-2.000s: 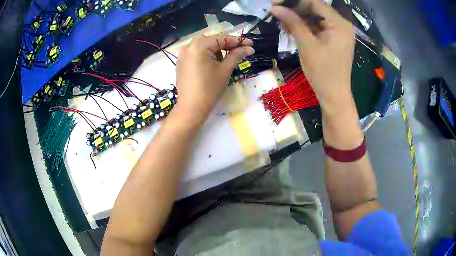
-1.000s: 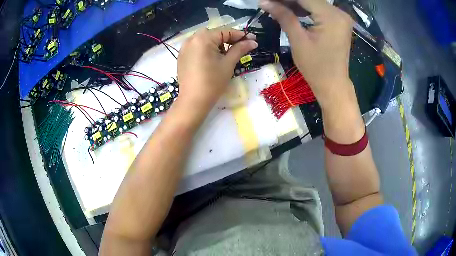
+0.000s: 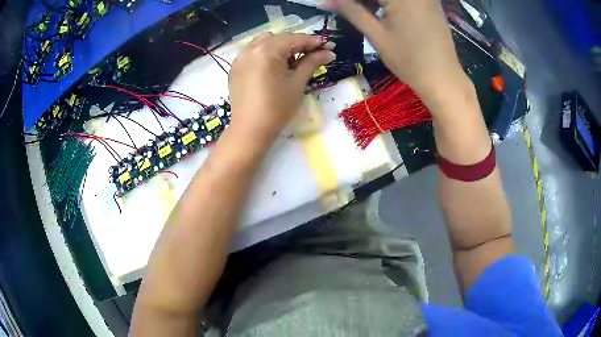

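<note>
The circuit board strip [image 3: 166, 150], with yellow blocks and white-topped round capacitors, lies slanting on the white work board [image 3: 277, 191]. Red and black lead wires [image 3: 148, 99] trail from its far side. My left hand [image 3: 270, 82] is over the strip's right part, thumb and forefinger pinched on a thin lead wire [image 3: 323, 33]. My left hand hides part of the strip; its right end shows beyond the fingers. My right hand [image 3: 402, 39] is at the top edge, partly cut off; I cannot tell whether it holds anything.
A tied red wire bundle [image 3: 379, 115] lies on the board's right. A green wire bundle [image 3: 68, 172] lies at the left edge. Single circuit boards [image 3: 64, 64] lie on the blue sheet [image 3: 118, 33] at upper left. A blue-handled tool [image 3: 511, 112] is at the bench's right edge.
My right hand has moved up, further out of the top edge, and its forearm has shifted right. My left hand keeps its pinch with little movement. The view has shifted slightly.
</note>
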